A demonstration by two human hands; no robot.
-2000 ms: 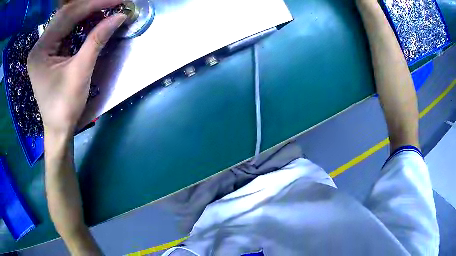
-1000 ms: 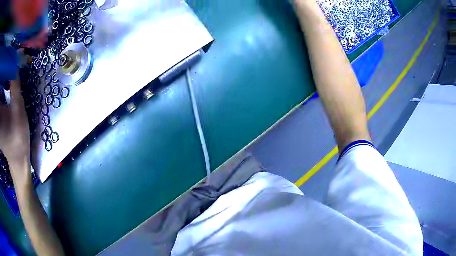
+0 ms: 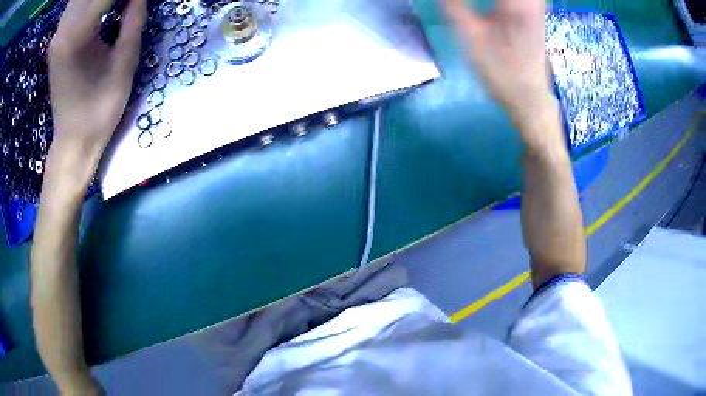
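Observation:
Small dark rings (image 3: 186,58) lie in a loose cluster on the left part of the silver box top (image 3: 286,85). A brass-coloured post (image 3: 238,25) stands in a clear disc (image 3: 251,52) beside them. My left hand (image 3: 93,77) is over the cluster's left side, by the left tray of dark rings (image 3: 23,116); its fingertips reach the top edge, and whether it holds a ring cannot be told. My right hand (image 3: 507,54) is blurred, right of the box and beside the right tray of bright parts (image 3: 592,77); its fingers are cut off or smeared.
The green bench (image 3: 232,240) runs across the front. A grey cable (image 3: 372,186) runs from the box over the bench edge. Three round metal knobs (image 3: 300,128) sit on the box front. A blue piece (image 3: 590,172) shows under the right tray. A yellow line (image 3: 491,300) crosses the floor.
The view has shifted. My left hand was at the post two seconds ago and is now left of it. My right hand, formerly beyond the top edge, has come into view near the right tray.

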